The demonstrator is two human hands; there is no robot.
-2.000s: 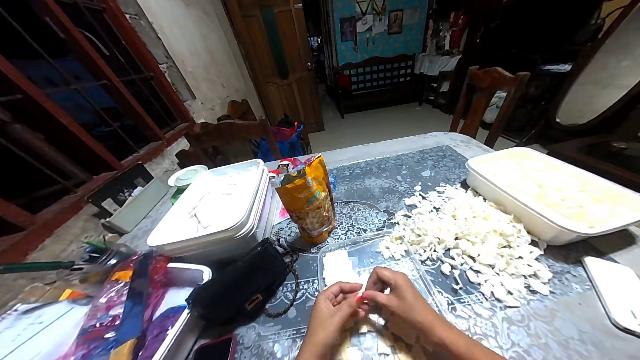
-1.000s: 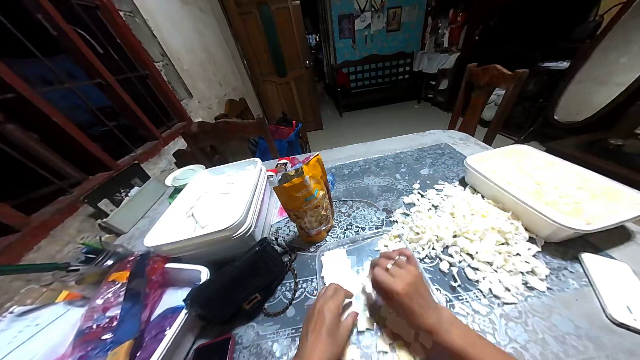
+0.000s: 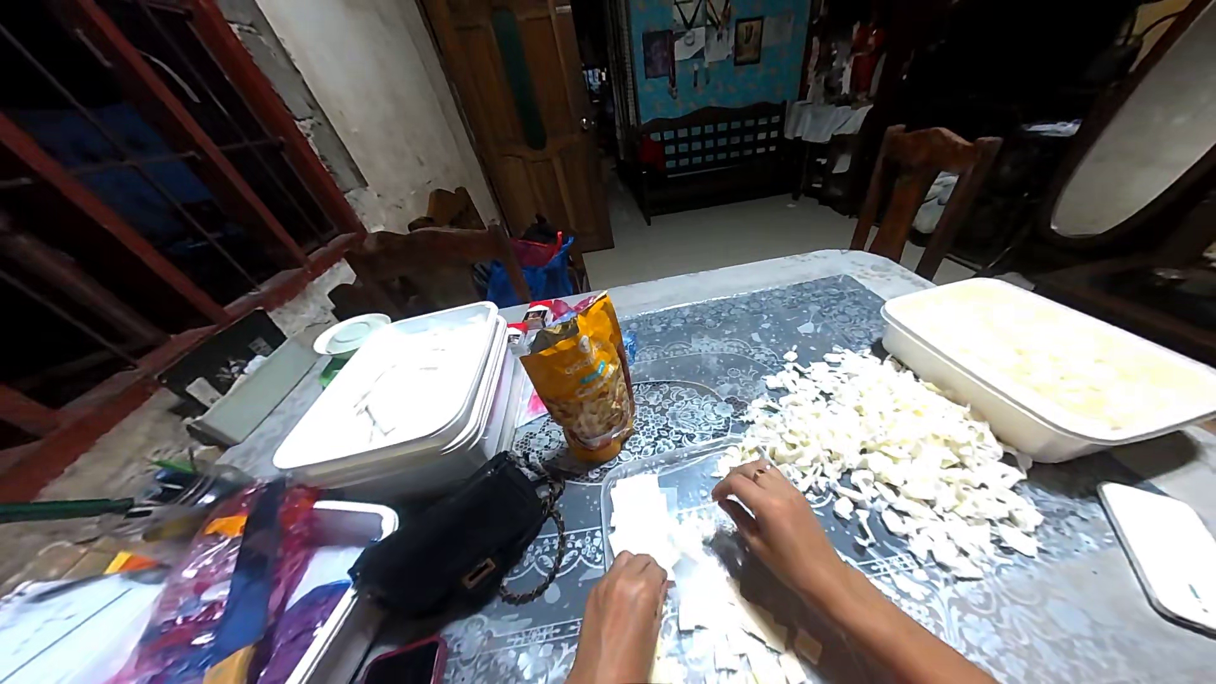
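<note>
My left hand [image 3: 622,613] rests at the lower left part of a clear plastic tray [image 3: 608,518], its fingertips by small white paper pieces [image 3: 641,513]. Just right of it, my right hand [image 3: 769,513] reaches over the tray toward the near left edge of a pile of cream-white flakes or petals [image 3: 883,437]; its fingers are bent, and whether they pinch a piece is unclear. More white and tan pieces lie in the tray between and below the hands. Behind the tray an orange snack pouch [image 3: 584,380] stands upright.
A large white tub [image 3: 1026,408] of pale pieces stands at the right, a white lid-like or phone-like slab [image 3: 1164,551] before it. Stacked white containers [image 3: 475,399], a black handbag [image 3: 456,541], a phone [image 3: 407,662] and a tray with plastic packets [image 3: 351,518] are at the left.
Two seconds ago both hands were together over the tray, fingers on a small red thing. They have parted; my right hand has moved right toward the pile. The red thing no longer shows.
</note>
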